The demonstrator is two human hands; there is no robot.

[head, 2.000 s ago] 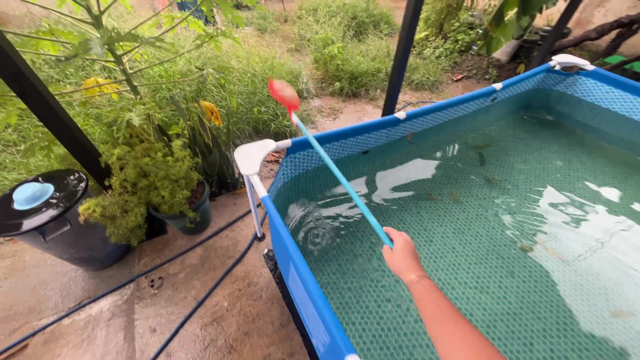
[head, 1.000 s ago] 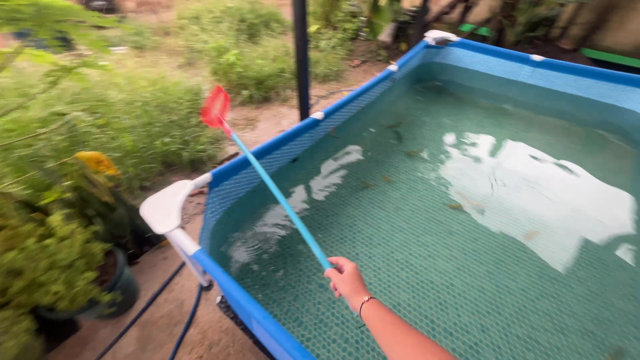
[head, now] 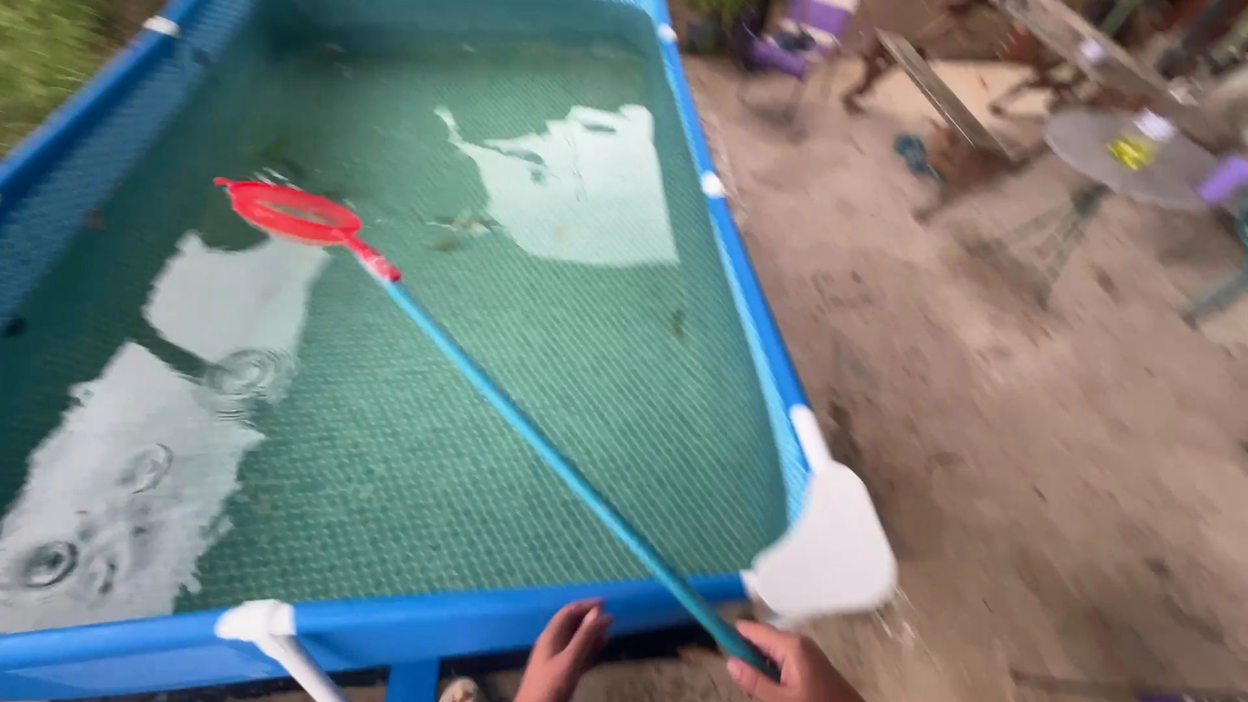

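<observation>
My right hand point(head: 785, 665) is closed around the lower end of a blue pole point(head: 526, 429) at the bottom of the view. The pole slants up and left across the near rim of the pool, and its far end carries a red skimmer net point(head: 297, 213). That net is over the pool water point(head: 448, 487); whether it touches the surface I cannot tell. Left of the pole, near the blue rim point(head: 390, 624), my left hand point(head: 565, 648) holds nothing, its fingers partly curled. Dark bits of debris point(head: 444, 244) show in the water.
A white corner cap point(head: 834, 551) covers the pool's near right corner. White leg joints point(head: 258, 620) sit along the frame. Wet concrete ground point(head: 1014, 419) lies to the right, with a round table point(head: 1121, 156), a purple chair point(head: 795, 39) and wooden planks point(head: 946, 93) farther back.
The view has swung far to the right along the pool. The net, earlier beyond the pool's edge by the grass, is now over the water. My left hand has come into view.
</observation>
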